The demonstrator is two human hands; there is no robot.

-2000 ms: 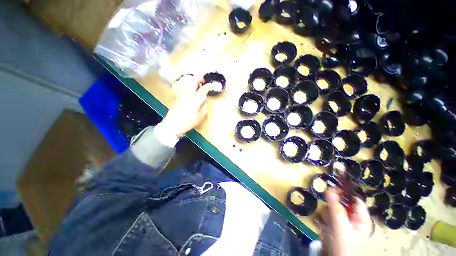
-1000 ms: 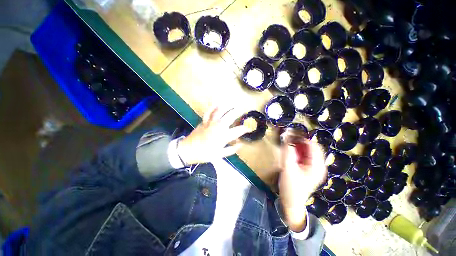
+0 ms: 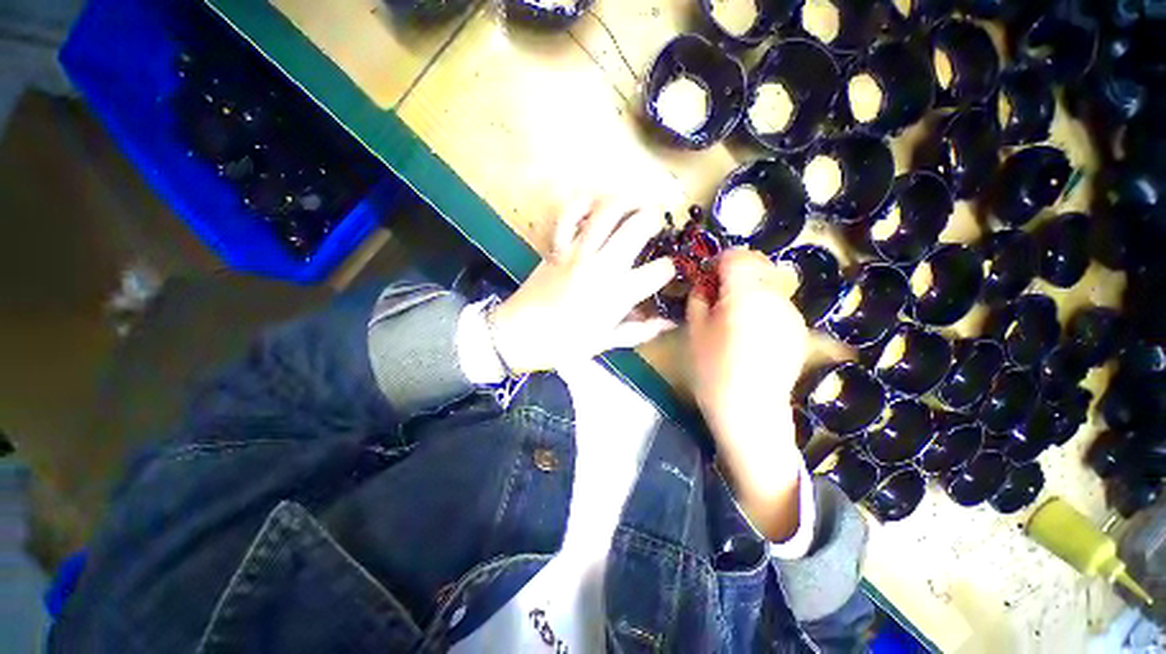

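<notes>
My right hand (image 3: 748, 351) holds a small red-and-black bunch of wired leads (image 3: 692, 256) in its fingertips, with dark bead-like ends sticking up. My left hand (image 3: 582, 288) is beside it, fingers spread around a black cup (image 3: 660, 304) that is mostly hidden under the fingers and the bunch. The left fingertips appear to touch the cup's side. Just beyond the hands stand other glossy black cups (image 3: 762, 207) with pale centres.
Many black cups stand in rows to the right, with more piled at the far right. A yellow glue bottle (image 3: 1072, 537) lies at lower right. Below the green bench edge (image 3: 422, 173) is a blue bin (image 3: 122, 90) with small black pieces.
My left hand has moved from a cup near the plastic bag to a cup by the right hand. My right hand has brought the red-and-black bunch over that cup.
</notes>
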